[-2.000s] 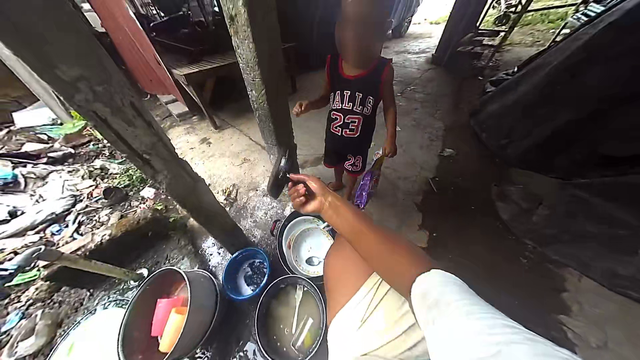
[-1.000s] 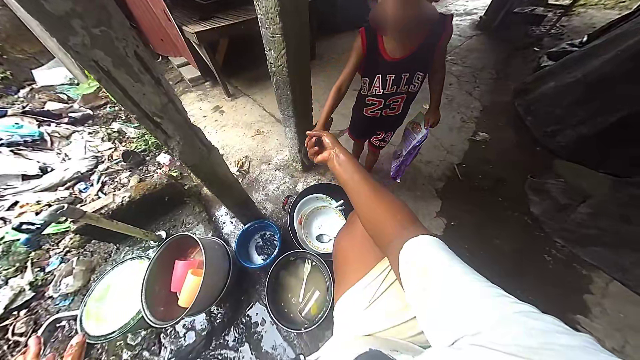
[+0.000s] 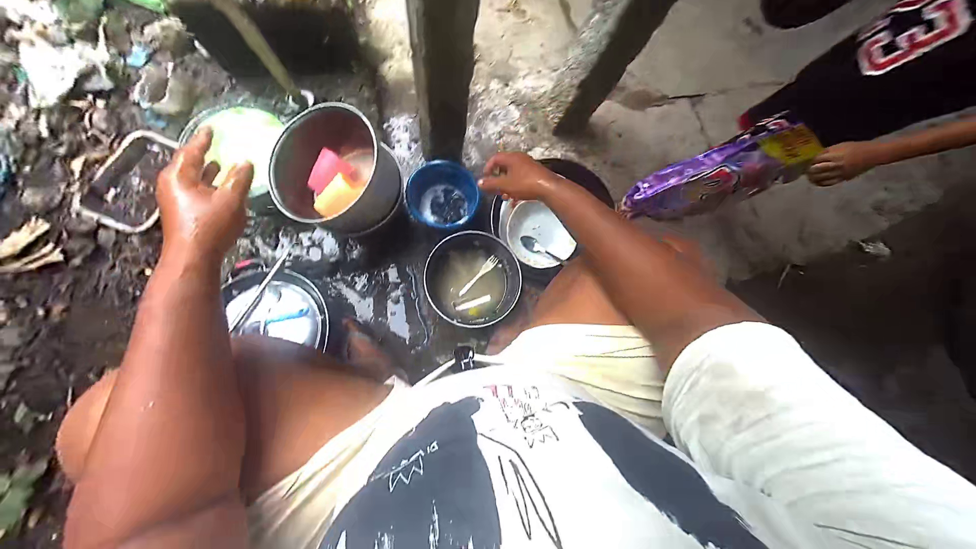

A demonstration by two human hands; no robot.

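Observation:
My left hand (image 3: 202,194) is raised at the left with its wet fingers apart, holding nothing, over the edge of a green basin (image 3: 248,141). My right hand (image 3: 515,177) has its fingers curled, and whether anything is in them cannot be told. It is above the rim of a dark pan with a white bowl (image 3: 553,221) and a spoon (image 3: 537,245) in it. Just left of it stands a blue bucket (image 3: 442,194) with sudsy water. A deep metal pot (image 3: 389,183) holds a pink cup (image 3: 326,166) and an orange cup (image 3: 339,196). A fork (image 3: 480,274) lies in a pot of cloudy water (image 3: 450,293).
A pan with white and blue things (image 3: 293,313) stands at the lower left. A wire-like frame (image 3: 118,171) lies on littered soil. Posts (image 3: 442,69) rise behind the bucket. At the right, another person's hand (image 3: 839,162) holds a purple packet (image 3: 709,171).
The view has tilted far down. My left hand, only partly seen at the lower left edge one second ago, is now fully in view. The other person's packet has come nearer my right arm.

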